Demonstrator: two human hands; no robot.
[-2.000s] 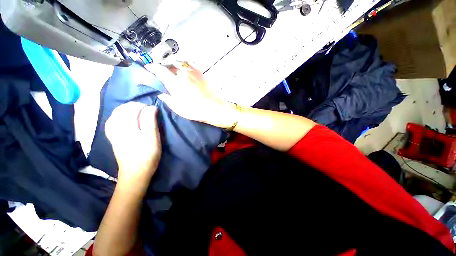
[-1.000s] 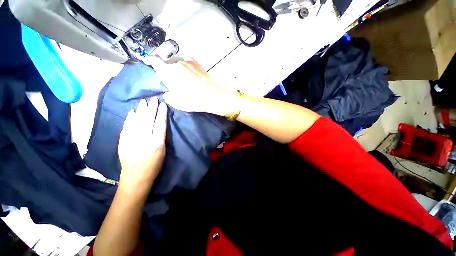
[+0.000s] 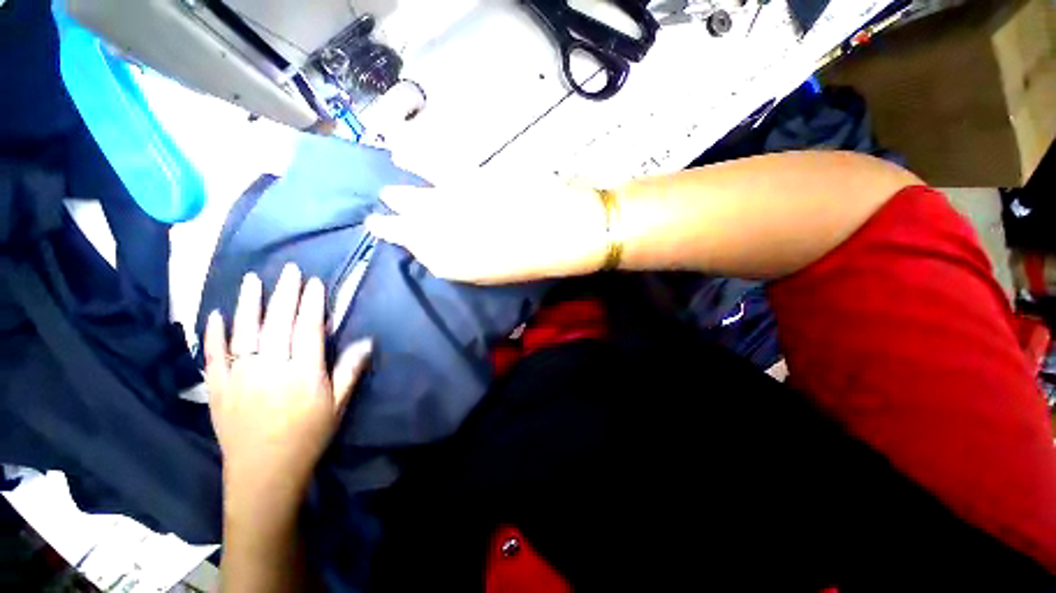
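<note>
The navy garment panel point(image 3: 400, 376) lies across the table in front of me and looks blue under glare near the machine. A narrow slit-like pocket opening point(image 3: 352, 276) runs down it between my hands. My left hand point(image 3: 272, 376) rests flat on the panel left of the opening, fingers apart, holding nothing. My right hand point(image 3: 475, 229) is at the upper end of the opening, fingertips on the cloth; glare hides whether they pinch it. The presser foot area point(image 3: 338, 114) of the white sewing machine point(image 3: 197, 58) is just beyond the panel's far edge.
Black-handled shears point(image 3: 593, 52) lie on the white table point(image 3: 544, 127) beyond my right hand. A light-blue plastic piece point(image 3: 133, 139) stands by the machine head. Dark cloth point(image 3: 93, 359) is heaped at left. A cardboard box point(image 3: 950, 110) is at far right, with a dark pile below the table.
My right hand has moved back from the presser foot to the pocket opening, elbow swung outward. My left hand has shifted left and spread its fingers. The opening now shows between them.
</note>
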